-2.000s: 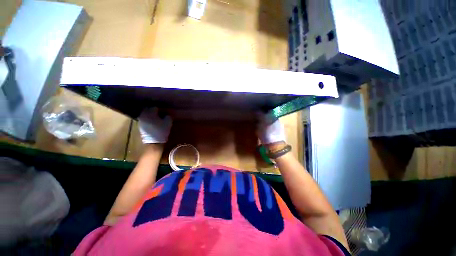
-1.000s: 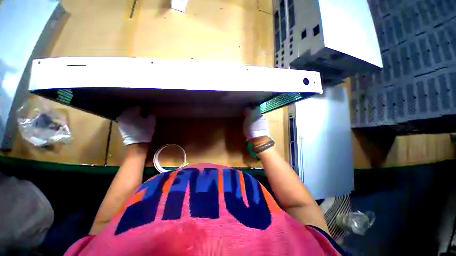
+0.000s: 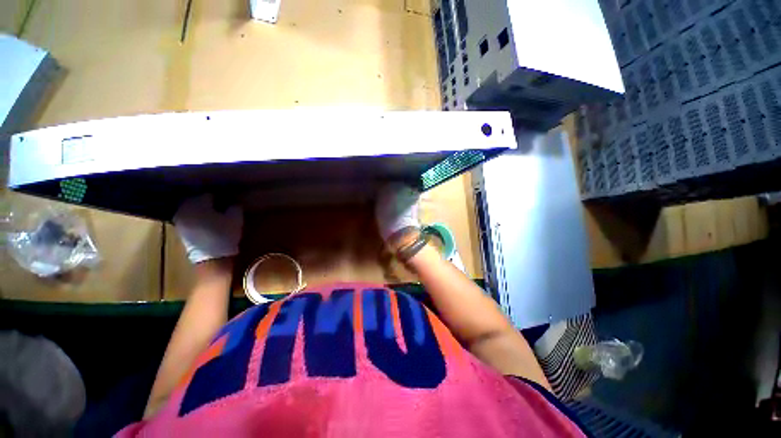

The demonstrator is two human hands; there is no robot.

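Note:
A long metal chassis stands tilted up before me, its white outer wall facing up and its dark inside towards me. Green shows on the perforated areas at both ends. My left hand, in a white glove, grips its near lower edge left of the middle. My right hand, also gloved, grips the same edge right of the middle. The fingertips of both are hidden in shadow under the chassis. A cream masking tape roll lies near the bench edge. A green masking tape roll lies beside my right wrist.
At right are a grey finished chassis, a flat metal panel and a large stack of perforated metal parts. At left lie a clear plastic bag and a grey panel. A small white part lies at the back.
The whole view has shifted, with bench items sliding left. The chassis, held in both hands, is angled slightly more, its left end lower. The green roll shows more beside my right wrist.

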